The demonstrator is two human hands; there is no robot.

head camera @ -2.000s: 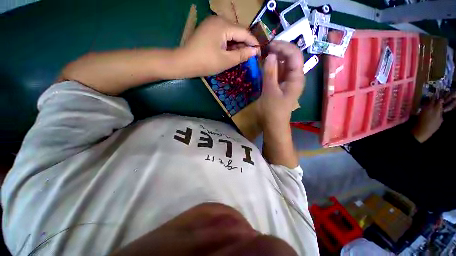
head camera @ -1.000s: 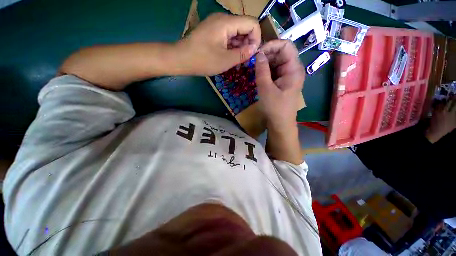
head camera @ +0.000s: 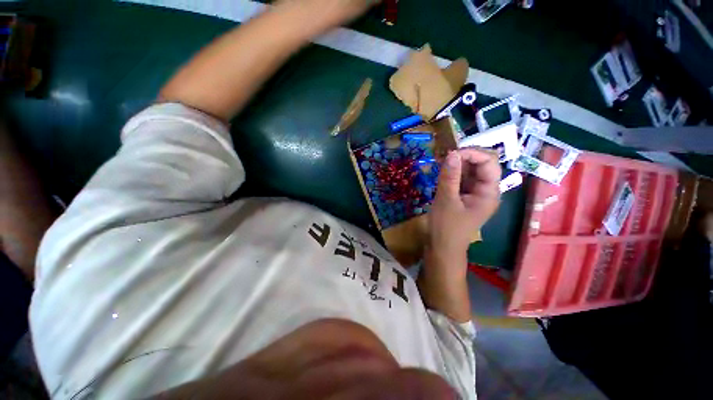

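Observation:
My right hand is over the right side of the open carton, fingers curled and thumb near the fingertips. A bit of blue shows beside the thumb; I cannot tell if it is held. The carton holds blue cells and bunched red leads. Blue cells also lie at its far edge. My left hand is stretched far forward, blurred and cut off by the top edge, so its fingers are hidden. A small red item lies near it.
White housings are piled right of the carton, beside the pink-red compartment tray, which holds a white-grey unit. Torn cardboard lies beyond the carton. More white units are across the white line. A person's dark clothing is at right.
My left hand has left my right hand and moved forward to the top edge. My right hand stays near the carton. The view has shifted, so the bench things appear lower.

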